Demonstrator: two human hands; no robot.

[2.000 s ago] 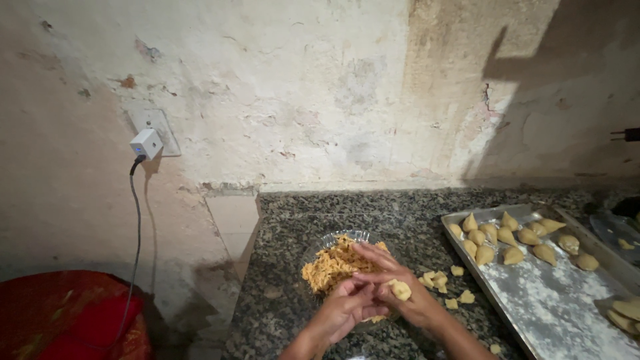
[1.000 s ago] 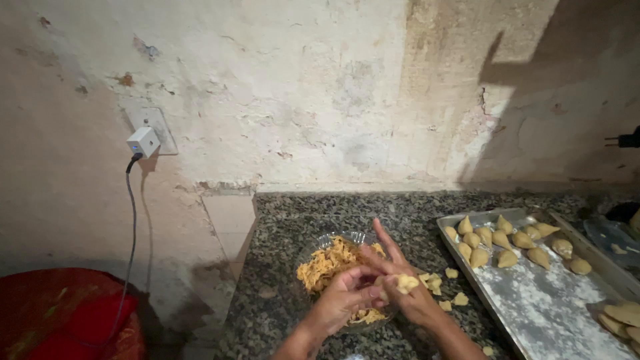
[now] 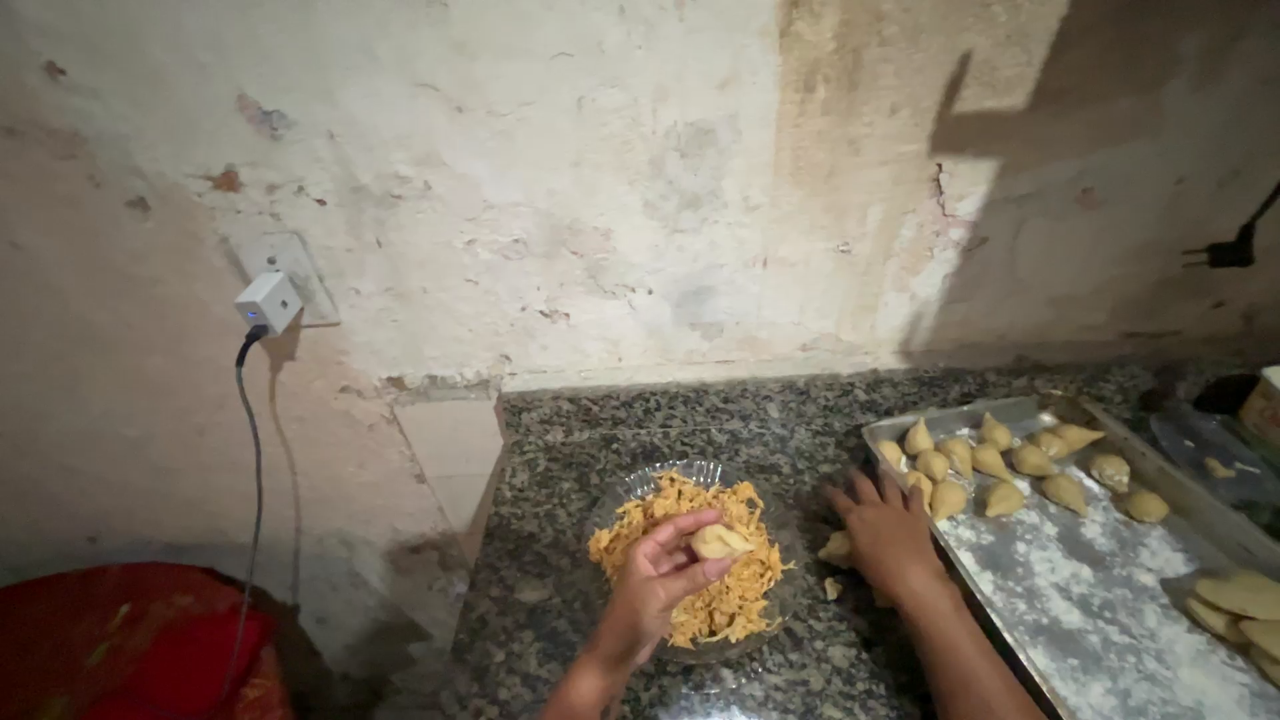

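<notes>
My left hand (image 3: 655,575) holds a small piece of shaped dough (image 3: 720,542) between thumb and fingers, above a clear glass bowl (image 3: 640,487) of shredded orange filling (image 3: 745,600). To the right, my right hand (image 3: 885,530) is spread palm down over the granite counter, beside the tray's left edge. Dough scraps (image 3: 835,550) lie by its fingers; the palm hides whatever is under it. Several teardrop-shaped dough pieces (image 3: 1003,498) stand or lie at the far end of the floured metal tray (image 3: 1100,620).
Flat dough discs (image 3: 1240,595) lie stacked at the tray's right side. A dark plug (image 3: 1225,252) hangs at the right wall. On the left, a white charger (image 3: 268,302) with a cable sits in the wall outlet, above a red container (image 3: 150,640). The granite counter (image 3: 560,450) meets the wall behind.
My hands were together over the bowl's right side. My right hand has moved away to the right, down by the dough scraps, while my left hand keeps the dough piece over the bowl.
</notes>
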